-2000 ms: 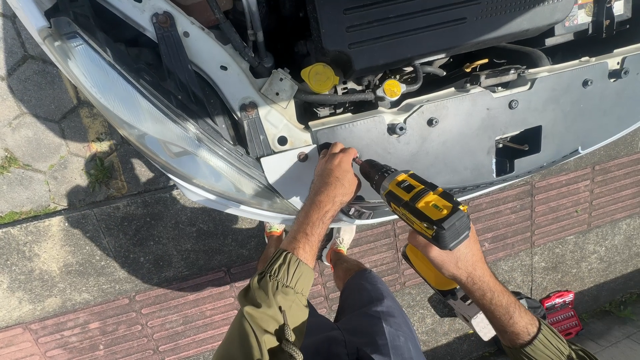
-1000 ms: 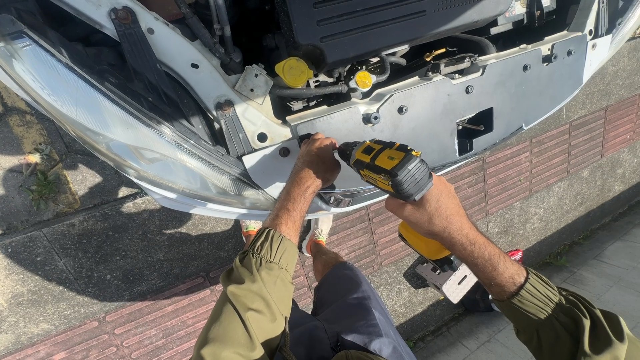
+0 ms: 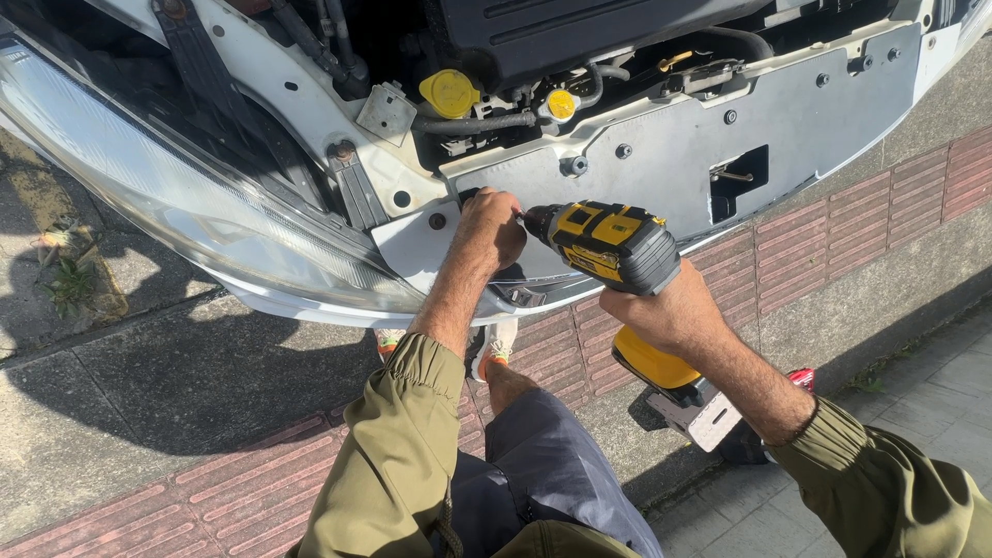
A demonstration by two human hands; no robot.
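Note:
My right hand point(image 3: 659, 310) grips a yellow and black cordless drill point(image 3: 608, 240) by its handle, its chuck pointing left. Directly before the chuck, my left hand point(image 3: 492, 229) is curled at the left part of the grey radiator cover panel point(image 3: 666, 155). A small dark piece shows at its fingertips; what the fingers hold is hidden. The drill's tip meets the left hand's fingers, and whether it touches a fastener cannot be seen. Left of that hand, a dark round fastener point(image 3: 437, 221) sits in the light panel end. Several black bolts stand along the cover, which has a rectangular opening.
The car's headlight point(image 3: 194, 186) and white bumper edge curve at the left. Behind the cover are a yellow reservoir cap point(image 3: 449, 93), a yellow radiator cap point(image 3: 560, 104), hoses and a black engine cover point(image 3: 589, 31). Below the drill, a light slotted box point(image 3: 701, 418) is near the curb.
The view has shifted. Both hands stay at the same part of the cover, with the drill still in the right hand and its chuck at the left hand's fingers.

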